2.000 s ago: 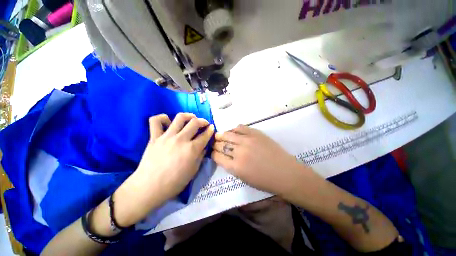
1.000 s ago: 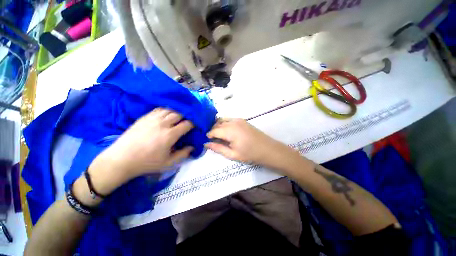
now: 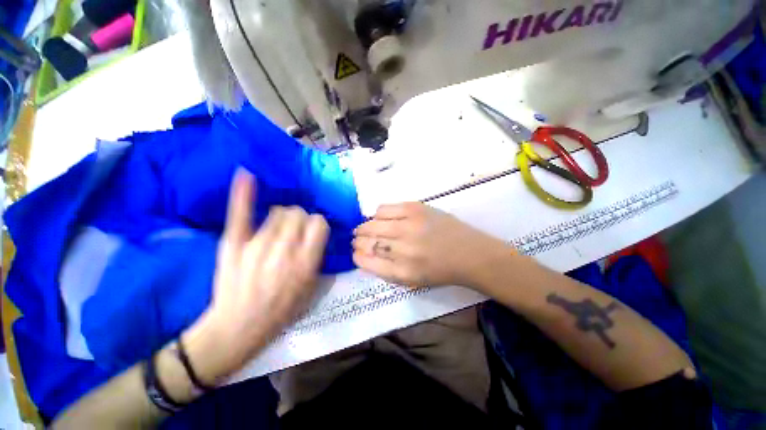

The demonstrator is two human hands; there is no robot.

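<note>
A bright blue garment piece [image 3: 181, 180] lies bunched on the left of the white table, with pale grey-blue patches showing. Its right edge lies under the needle area [image 3: 343, 149] of the white machine head. My right hand [image 3: 411, 245] has its fingertips closed on the right edge of the cloth, just in front of the needle area. My left hand [image 3: 273, 264] is blurred and lies over the front part of the cloth, index finger raised and the other fingers bent. Whether its fingers pinch cloth cannot be seen.
Scissors [image 3: 558, 166] with red and yellow handles lie right of the needle. A ruler scale [image 3: 588, 220] runs along the table's front edge. A lime-green tray [image 3: 50, 82] holds black and pink spools at the upper left. The HIKARI machine arm [image 3: 537, 50] spans the back. Blue cloth hangs below the table.
My left hand has drawn back from the cloth's right edge and its index finger has lifted. The cloth near the needle lies flatter than one second ago. My right hand stays at the edge.
</note>
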